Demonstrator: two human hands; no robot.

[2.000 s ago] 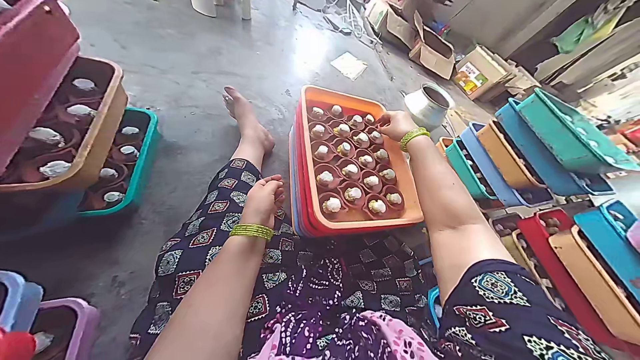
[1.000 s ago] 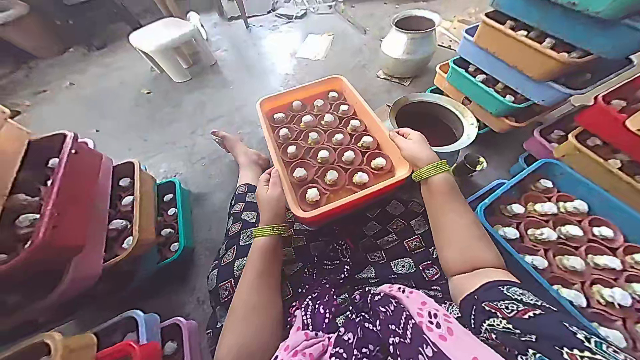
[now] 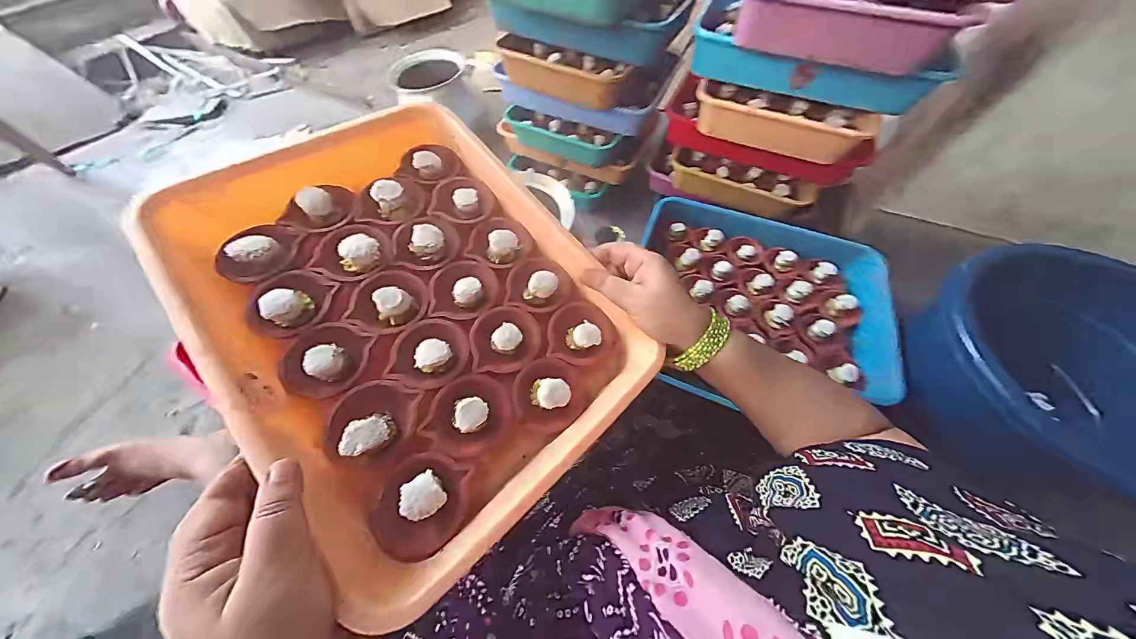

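Observation:
An orange plastic tray [image 3: 257, 177] is held up and tilted between my two hands. Rows of small clay cups [image 3: 321, 361], each with a white-topped filling, sit in it. My left hand [image 3: 253, 546] grips the tray's lower left edge, thumb on the rim. My right hand [image 3: 643, 293], with a green beaded bangle at the wrist, grips the right edge. Just beyond the right hand lies a blue plastic tray [image 3: 874, 293] of similar filled cups. Both hands' undersides are hidden.
Stacks of coloured trays with filled cups [image 3: 612, 89] [image 3: 781, 133] rise behind the blue tray. A large blue tub [image 3: 1047, 355] stands at the right. A metal pot [image 3: 429, 75] and another vessel's rim [image 3: 559, 191] are behind the held tray. A bare foot rests on the floor at left.
Two seconds ago the orange tray rested on other trays, my right hand at its far right corner; now both hands hold it up, nearer the camera. The view has turned right.

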